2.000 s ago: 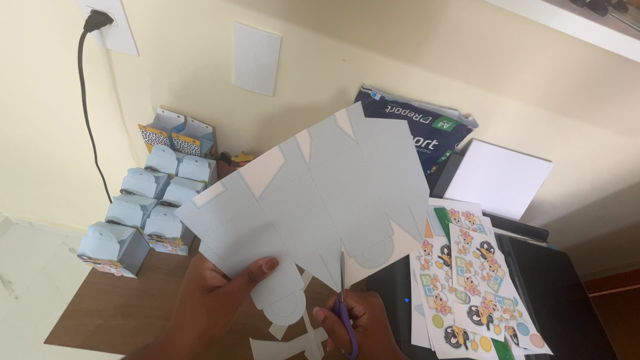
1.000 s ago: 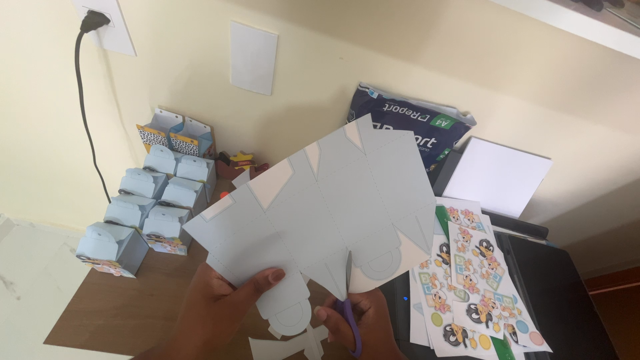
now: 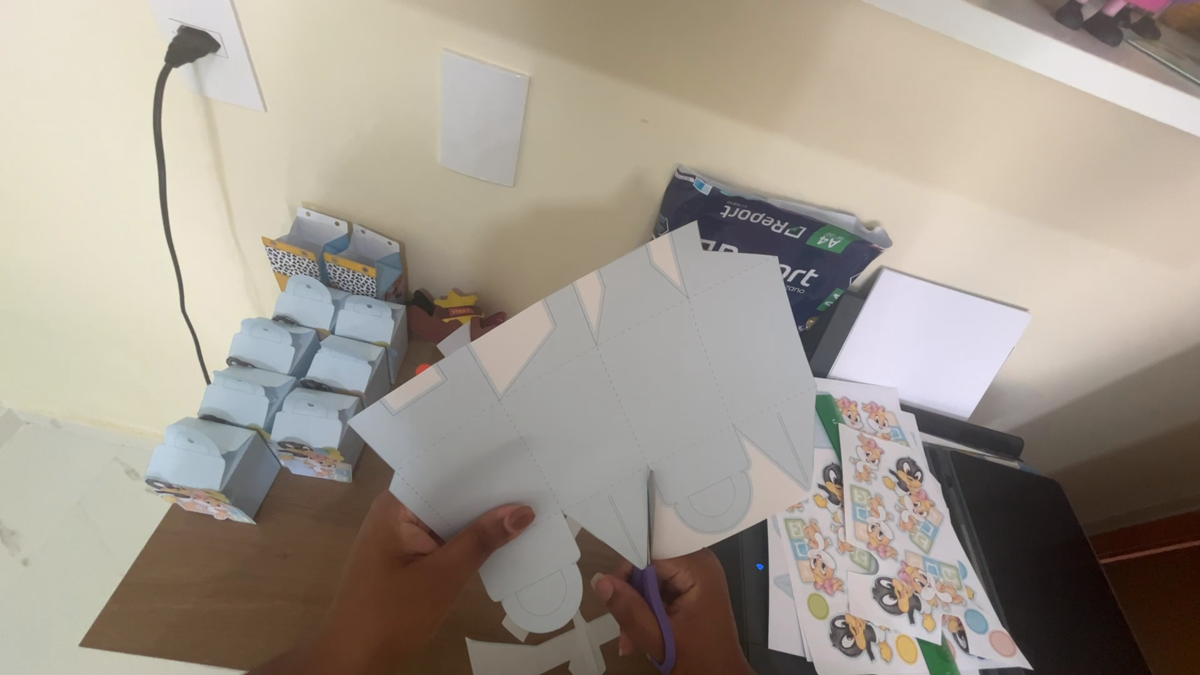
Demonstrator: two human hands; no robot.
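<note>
My left hand [image 3: 427, 572] grips the lower left part of a light blue paper box template [image 3: 609, 384], its thumb on top of the sheet. The template has dashed fold lines, pale waste areas and rounded tabs, some cut free along the lower left edge. Purple-handled scissors [image 3: 656, 609] are in my right hand [image 3: 689, 600], below the sheet. Their blades point up into the paper, between a pointed flap and a rounded tab with a curved slot. Cut paper scraps [image 3: 544, 652] lie below on the brown table [image 3: 216, 572].
Several folded light blue boxes [image 3: 211, 464] stand at the left. Behind the sheet is a blue paper pack [image 3: 769, 225]. At the right, printed cartoon sheets [image 3: 891, 544] lie on a black printer [image 3: 1022, 544] with white paper [image 3: 928, 342] in its rear feeder. A black cord [image 3: 164, 206] hangs from a wall outlet.
Since two seconds ago, the sheet has turned slightly and sits a little lower. The scissors have shifted to the cut beside the pointed flap, and my left hand keeps its hold.
</note>
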